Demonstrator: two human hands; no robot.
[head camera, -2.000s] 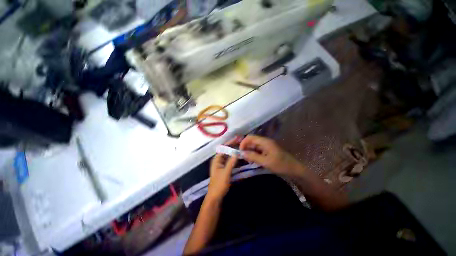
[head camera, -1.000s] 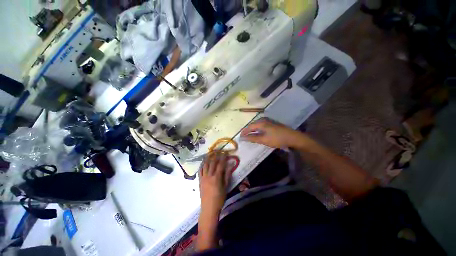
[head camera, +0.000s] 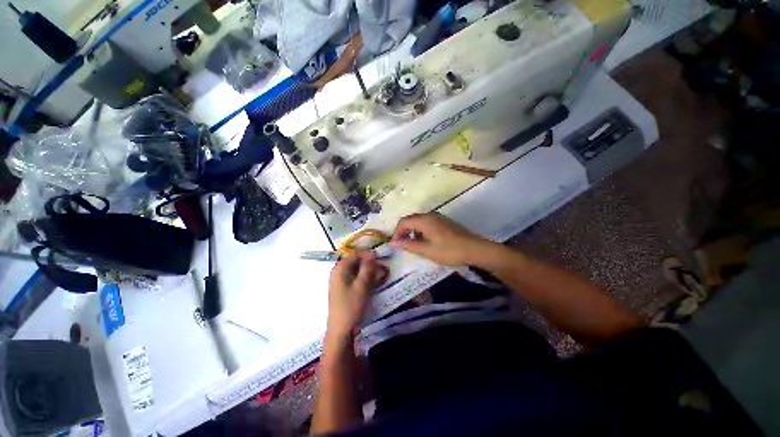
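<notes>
My left hand (head camera: 352, 286) and my right hand (head camera: 434, 241) are close together at the table's front edge, below the needle area of the off-white sewing machine (head camera: 445, 119). A small pale fabric piece (head camera: 384, 251) shows between their fingertips. Both hands pinch at it. The scissors (head camera: 365, 235) lie just behind the hands, with the orange loop and the blades (head camera: 318, 255) visible. The red loop is hidden by the hands.
A thin brown-orange stick (head camera: 472, 170) lies on the machine bed. A crumpled black bag (head camera: 256, 211) is left of the needle area. A black-handled screwdriver (head camera: 211, 294) and a black pouch (head camera: 120, 243) lie farther left. A control panel (head camera: 604, 137) is at the right.
My hands have come together around the small pale piece; one second ago they were apart, the left over the scissors. The view has shifted, and the screwdriver and scissor blades now show.
</notes>
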